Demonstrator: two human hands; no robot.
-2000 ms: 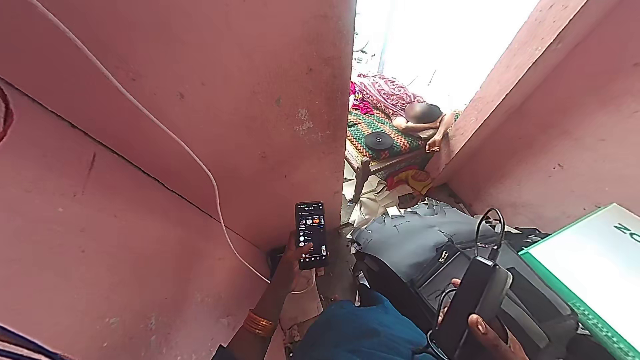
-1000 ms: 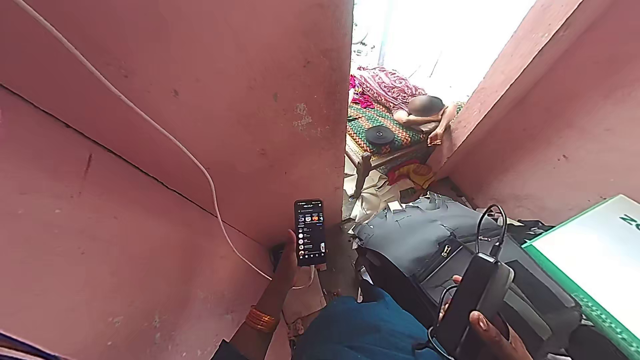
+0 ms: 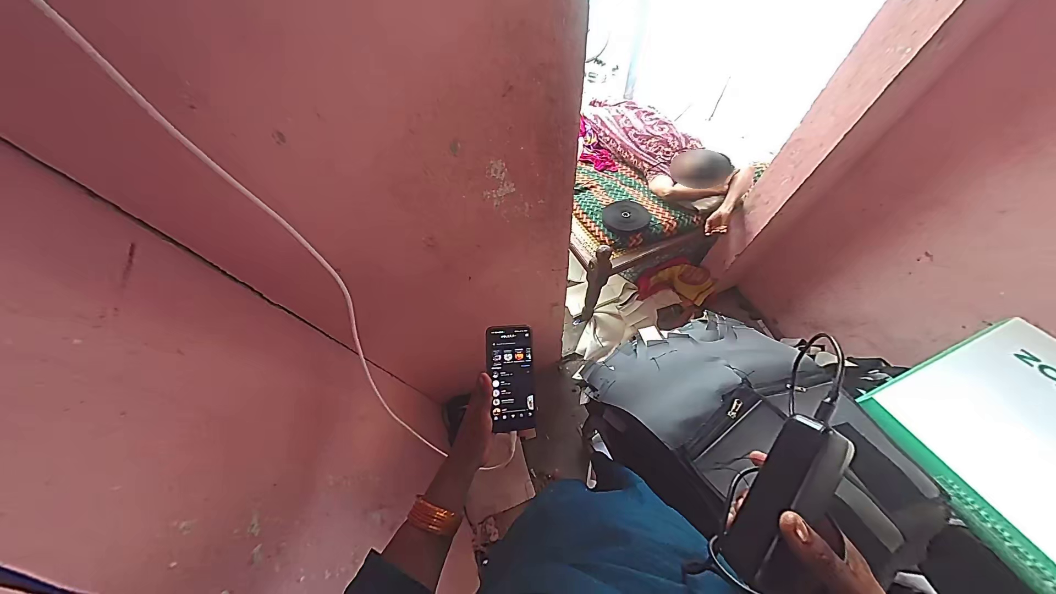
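Observation:
My left hand (image 3: 474, 425), with orange bangles (image 3: 431, 516) at the wrist, holds a smartphone (image 3: 511, 379) upright, its lit screen facing me. A white cable (image 3: 318, 256) hangs across the pink wall and loops up to the phone's lower end. At the lower right, my right hand (image 3: 813, 549) is closed around a black, box-shaped device (image 3: 780, 495), which may be a power bank. A short black cable (image 3: 838, 371) is plugged into its top end and bends over in a loop. Part of my right hand is hidden behind the device.
A grey and black backpack (image 3: 693, 379) lies beyond my right hand. At the right is a white and green box (image 3: 982, 429) bearing letters. Past the doorway, a person (image 3: 635, 144) lies on a woven cot (image 3: 610, 194) with a black disc (image 3: 625, 216) on it. Pink walls stand on both sides.

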